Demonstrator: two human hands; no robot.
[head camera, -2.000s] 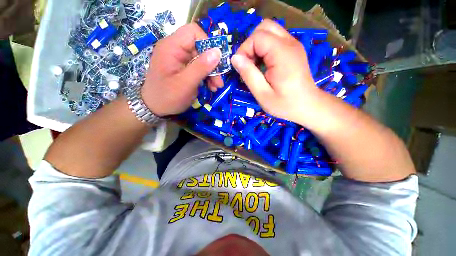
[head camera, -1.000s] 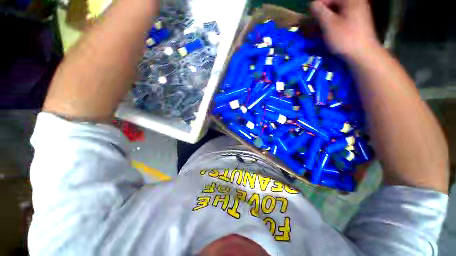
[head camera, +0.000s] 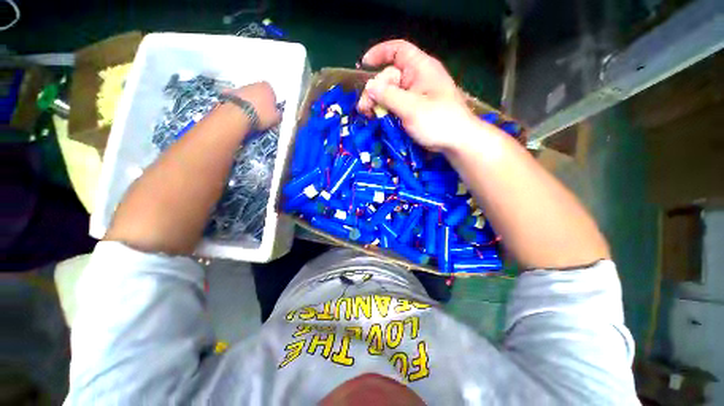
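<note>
The white tub (head camera: 288, 151) holds a grey-silver tangle of circuit boards and wires (head camera: 250, 178). My left hand (head camera: 260, 103), with a metal watch at the wrist, is down on the tangle near the tub's right wall; its fingertips are hard to make out, so a grip cannot be told. The brown carton (head camera: 321, 78) to the right is full of blue battery packs (head camera: 357, 186) with white connectors. My right hand (head camera: 417, 91) is above the carton's far part, its fingers curled together; whether they hold something is unclear.
The tub and carton stand side by side against my front. A box with pale yellow parts (head camera: 111, 93) is beyond the tub's left side. A metal rail (head camera: 627, 75) runs at the upper right. Blue and wired parts (head camera: 270, 30) lie beyond the tub.
Two seconds ago both hands were together over the carton with a circuit board. My left hand is now in the tub, without that board visible. My right hand has come back over the carton.
</note>
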